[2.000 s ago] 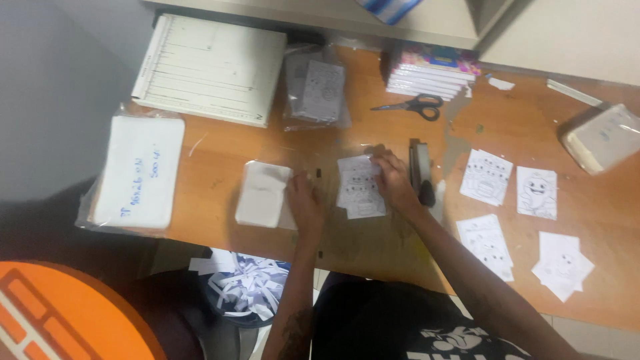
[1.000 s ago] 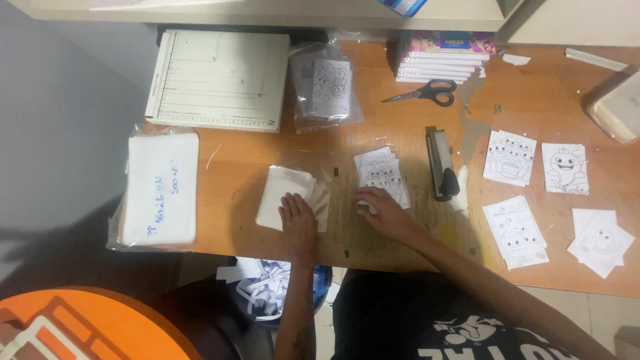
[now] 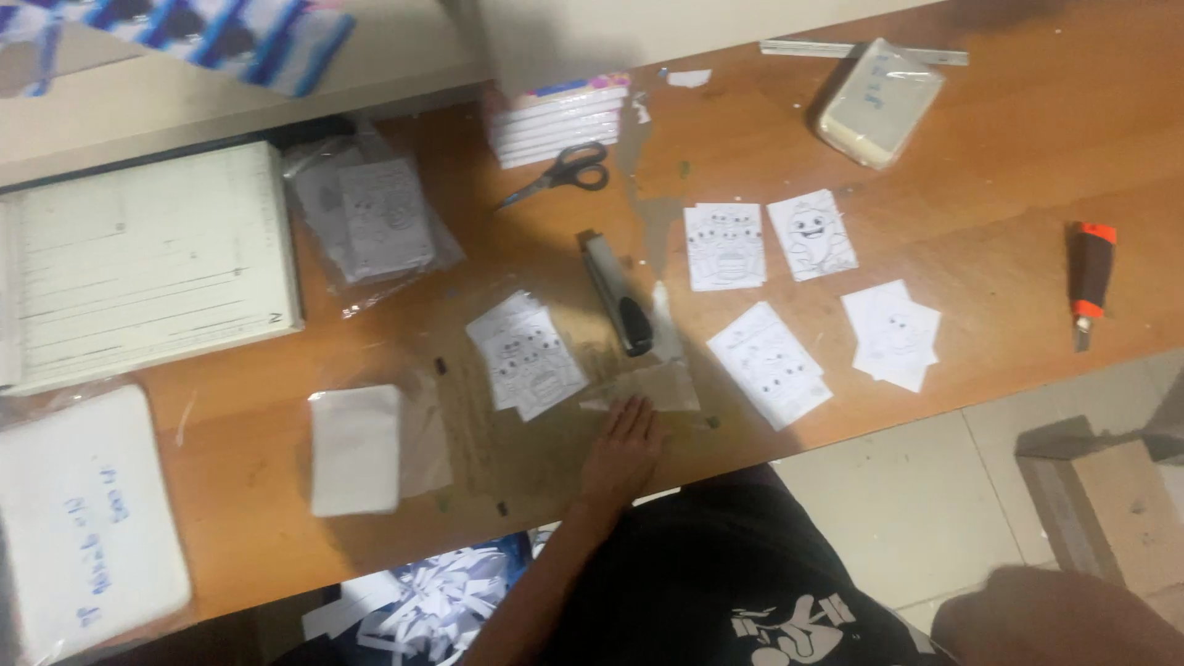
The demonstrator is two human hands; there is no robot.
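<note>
My left hand lies palm down at the table's near edge, its fingertips on a clear plastic sleeve; no pinch shows. My right hand is out of view. Left of my left hand is a fanned pile of printed drawing cards, with a black and grey stapler just above the sleeve. Farther left, a white stack lies beside more clear plastic. On the right are four small groups of cards: upper left, upper right, lower left and lower right.
Scissors lie by a stack of booklets. At left are a paper trimmer board, a bagged card pack and a large wrapped pack. At right are a wrapped block and a utility knife. Paper scraps fill a container below.
My left hand has moved right, from the white stack to the table below the stapler. My right hand has left the card pile and the view. The view has turned and shifted to the right.
</note>
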